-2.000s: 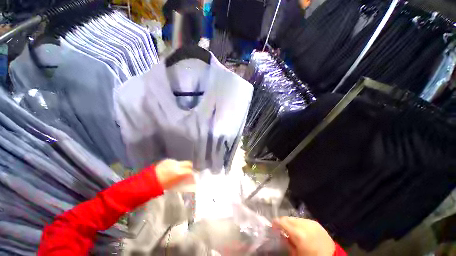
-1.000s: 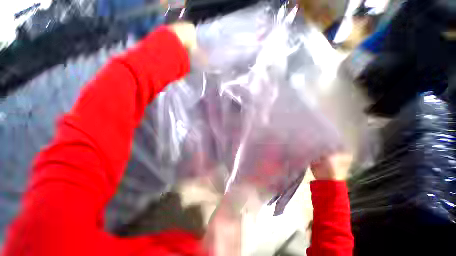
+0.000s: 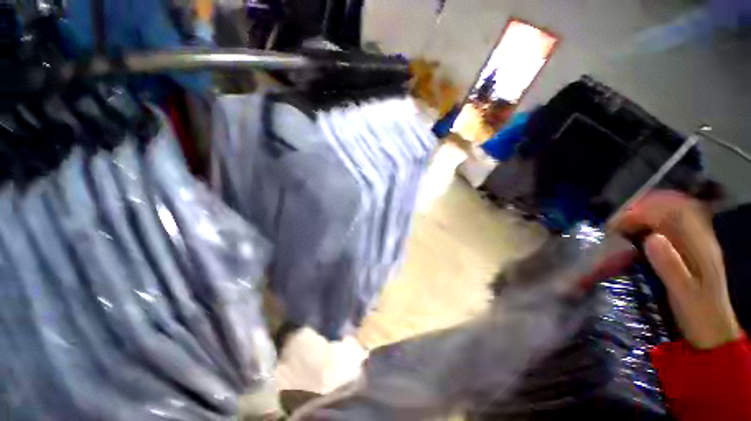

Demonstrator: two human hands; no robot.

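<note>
My right hand (image 3: 688, 267), in a red sleeve, is at the right with fingers bent beside a thin metal bar. A blurred grey, partly see-through sheet or garment (image 3: 486, 349) stretches from the bottom middle up towards this hand. Blur hides whether the fingers grip it or the bar. My left hand is not in view. Light blue-grey garments under glossy film (image 3: 165, 288) hang close together at the left.
A metal rail (image 3: 222, 60) crosses the upper left. Uncovered blue-grey garments (image 3: 317, 205) hang behind the glossy ones. Dark garments (image 3: 618, 156) hang at the upper right, and glossy-covered dark ones (image 3: 630, 321) below. A bright framed panel (image 3: 517, 66) stands far back over pale floor.
The view has swung towards the rails at the left. The crinkled clear film spread between my hands is no longer in front. My left arm has left the picture; my right hand is higher, farther right.
</note>
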